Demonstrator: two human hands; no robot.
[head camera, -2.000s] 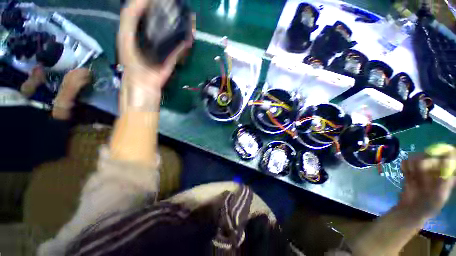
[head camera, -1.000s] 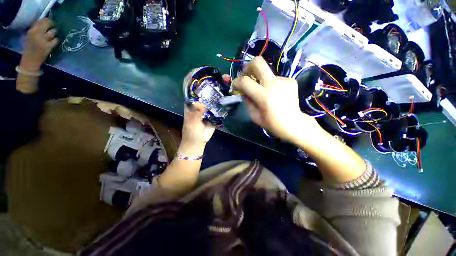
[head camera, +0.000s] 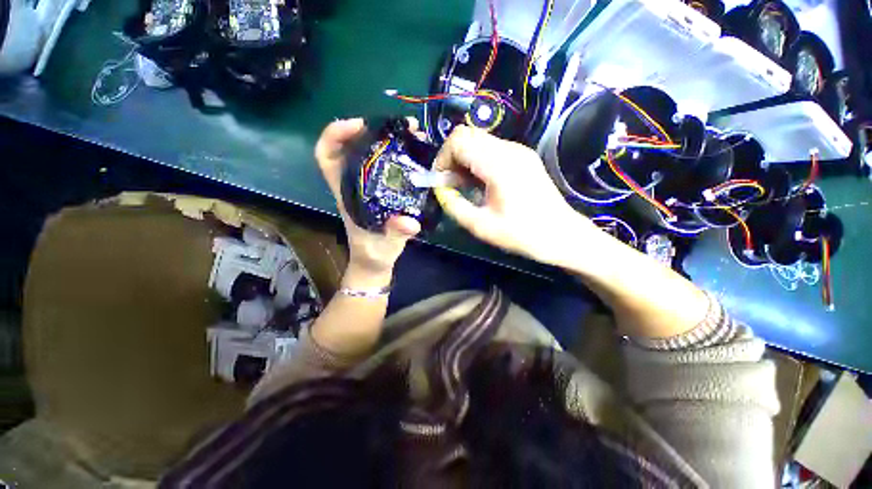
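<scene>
My left hand (head camera: 368, 215) holds a black camera head module (head camera: 358, 187) with its board side up, above the bench's near edge. A silvery circuit board and red and yellow leads show inside it. My right hand (head camera: 478, 186) pinches a small whitish piece (head camera: 430, 179) at the board's right side; what it is cannot be told. A yellow cover shows on a finger of that hand. Just behind my right hand stands a camera base housing (head camera: 461, 72) with a black cup and red, yellow and dark leads rising from it.
More base housings (head camera: 572, 143) with leads stand to the right, white bracket plates (head camera: 789, 131) behind them. Black head modules (head camera: 250, 59) lie at the upper left beside a thin white tangle (head camera: 117, 80). A brown carton (head camera: 115, 296) below the bench edge holds white-and-black units (head camera: 250, 315).
My left hand has tilted the module, so its board faces up more. My right hand has shifted slightly left and down, still at the board. The view has shifted, and the other person's hand is gone.
</scene>
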